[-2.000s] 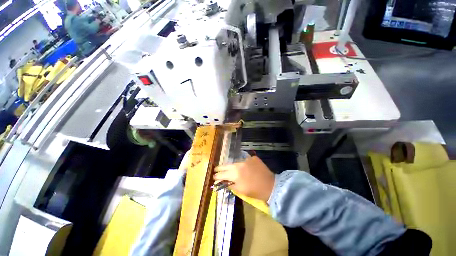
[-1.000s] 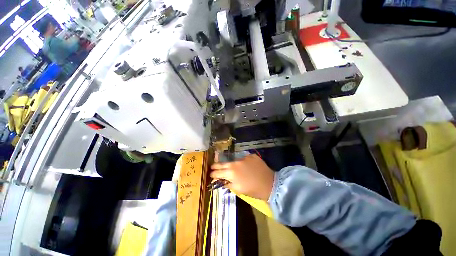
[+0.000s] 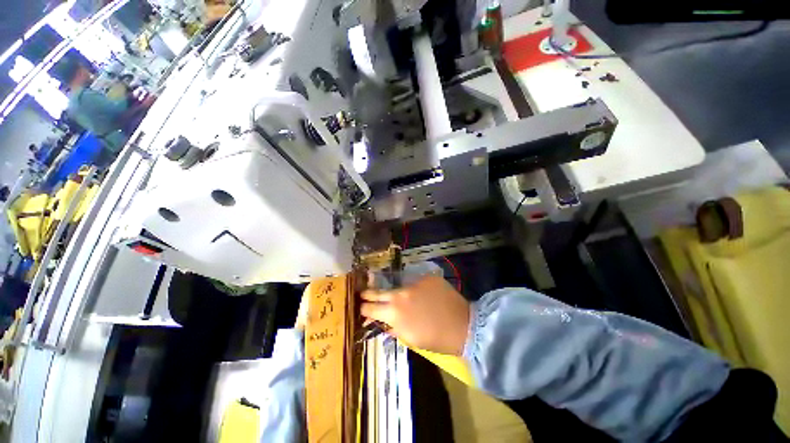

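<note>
The orange-tan sewing template, with dark handwriting, runs from below the sewing head toward me. The white-silver arm lies to its right. My right hand is at the template's right edge near the head, fingertips touching there. Small dark metal thread snips show under its curled fingers. A yellow panel shows below my right wrist, with duller fabric beside it. My left hand is hidden behind the template; only its blue sleeve shows.
The clamp carriage projects right of the head. Yellow panels with a brown roll lie at the right. A yellow piece lies at lower left. A black-framed screen is at top right. A person is in the far left background.
The view has shifted, so the head appears lower and farther left. My right hand has moved up along the template, closer to the needle area. Less of the left sleeve shows.
</note>
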